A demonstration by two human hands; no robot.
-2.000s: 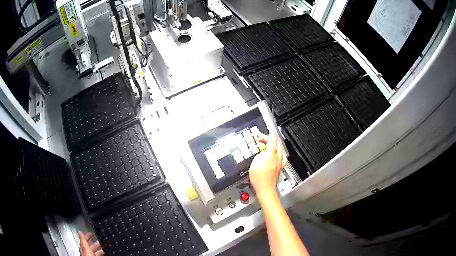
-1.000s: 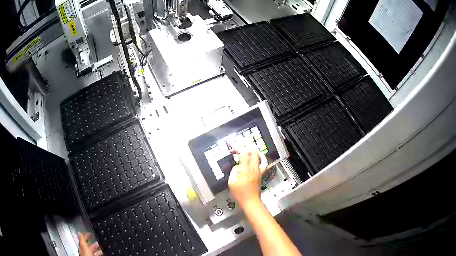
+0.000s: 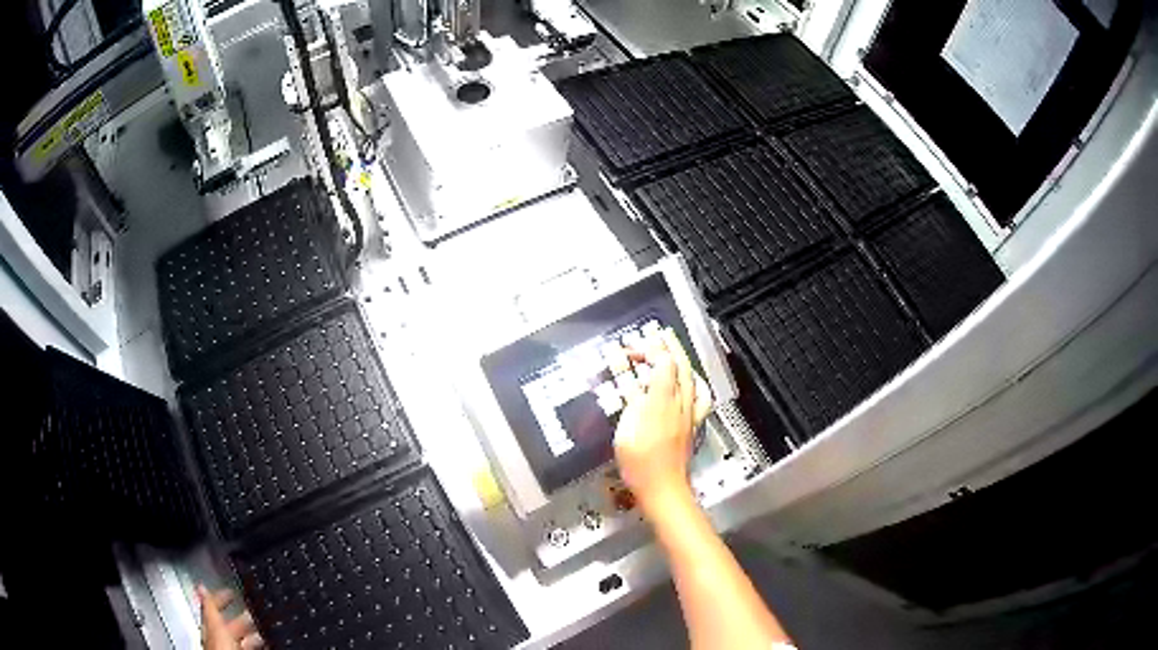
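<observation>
A tilted touch screen (image 3: 559,406) in a grey frame stands at the front middle of the machine, its display lit with pale buttons. My right hand (image 3: 655,425) is over the right part of the screen, bare, with its fingers extended at the display. It holds nothing that I can see. Whether a fingertip touches the glass cannot be told. My left hand (image 3: 226,620) is small and cut off by the bottom edge at the lower left, beside the nearest left tray. Only some fingers show, and its grip cannot be made out.
Black parts trays (image 3: 300,413) lie in a column at left, and more black trays (image 3: 737,210) lie in two columns at right. A dark tray stack (image 3: 108,444) is at far left. A silver block (image 3: 480,137) and upright mechanisms with black cables stand behind the screen. Push buttons (image 3: 559,537) sit below it.
My right hand moved left across the screen, then back a little to the right and up. My left hand has hardly moved.
</observation>
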